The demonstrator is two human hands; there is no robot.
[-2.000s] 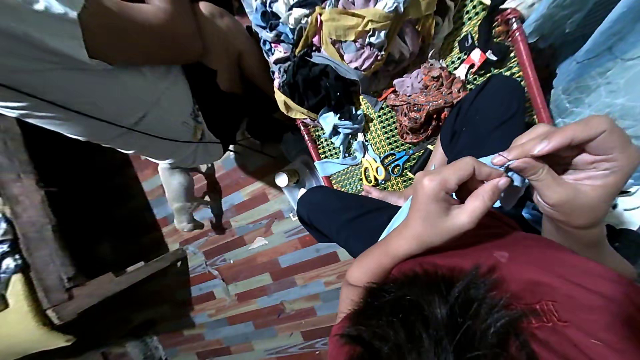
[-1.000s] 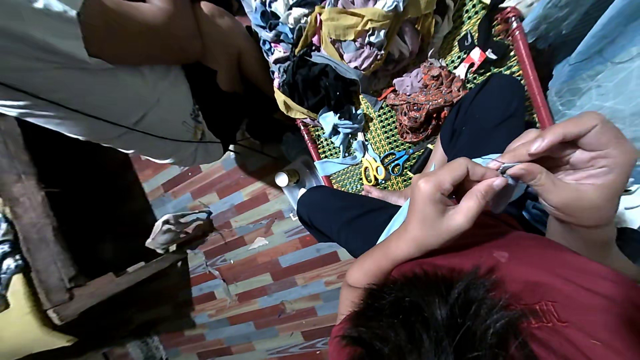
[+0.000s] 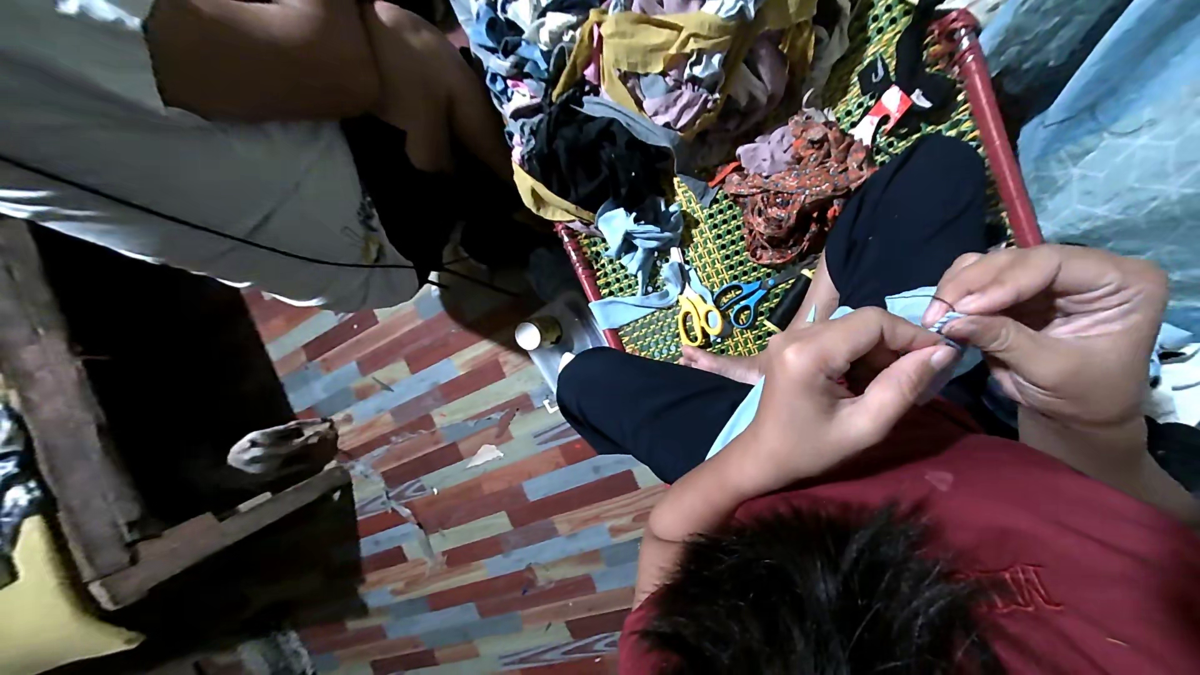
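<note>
My left hand (image 3: pixel 844 384) and my right hand (image 3: pixel 1059 328) meet at the right, above the lap. Their thumbs and index fingers pinch a small grey-blue twisted strip of fabric (image 3: pixel 945 325) between them. A thin dark curved line, thread or wire, shows at the right fingertips. Light blue cloth (image 3: pixel 909 302) lies behind and below the hands, partly hidden by them. Left of the hands, yellow-handled scissors (image 3: pixel 699 319) and blue-handled scissors (image 3: pixel 741 302) rest on the woven green-yellow surface (image 3: pixel 647 335).
Mixed fabric scraps (image 3: pixel 656 66) and a patterned orange-red cloth (image 3: pixel 797 197) lie on the woven surface, edged by a red metal tube (image 3: pixel 998 131). A cylindrical container (image 3: pixel 538 333) stands near the knee. Another person's arm (image 3: pixel 262 56) and a wooden frame (image 3: pixel 225 539) are at left.
The greyish object at the left hung upright below the white cloth two seconds ago; now it lies low beside the wooden frame. My hands keep nearly the same place, still pinching the strip.
</note>
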